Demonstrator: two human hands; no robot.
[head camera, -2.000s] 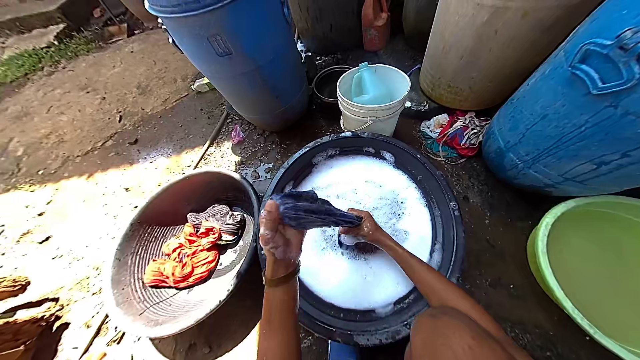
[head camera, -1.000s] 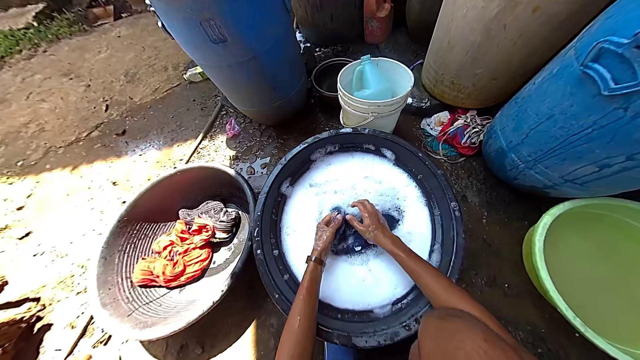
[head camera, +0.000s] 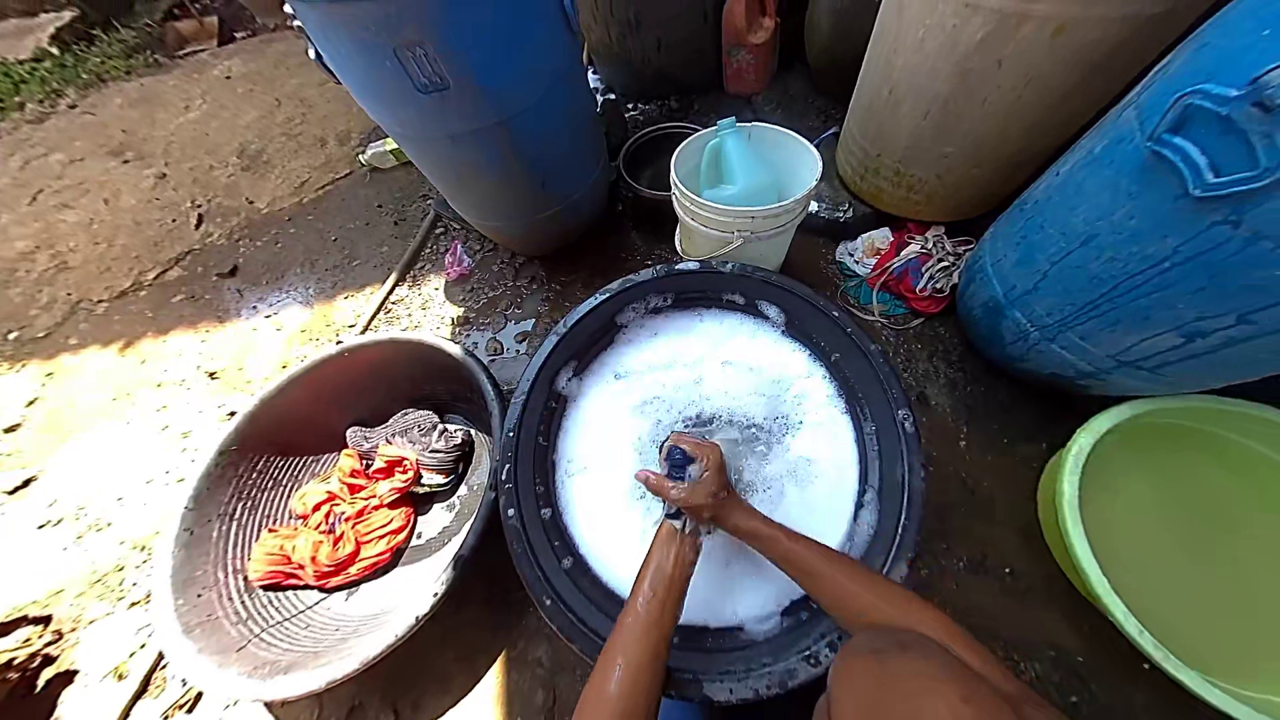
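Note:
A round black tub (head camera: 540, 420) full of white suds stands in front of me. Over its middle, my right hand (head camera: 700, 478) is closed around a bunched dark blue wet cloth (head camera: 679, 463). My left hand (head camera: 682, 518) is just below it at the same cloth, mostly hidden behind the right hand, so its fingers do not show. To the left, a wide grey basin (head camera: 230, 500) with ridged sides holds an orange cloth (head camera: 345, 525) and a grey striped cloth (head camera: 420, 440).
Behind the tub stands a white bucket (head camera: 745, 225) with a light blue plastic jug (head camera: 738, 170) inside. Blue barrels (head camera: 480, 110) and a beige barrel (head camera: 980, 100) rise behind. A heap of cloths (head camera: 910, 270) lies right of the bucket; a green tub (head camera: 1085, 500) of water is at far right.
Two seconds ago the dark cloth was held stretched between both hands; one second ago it was pressed down in the suds. Now it is bunched up in the hands above the foam.

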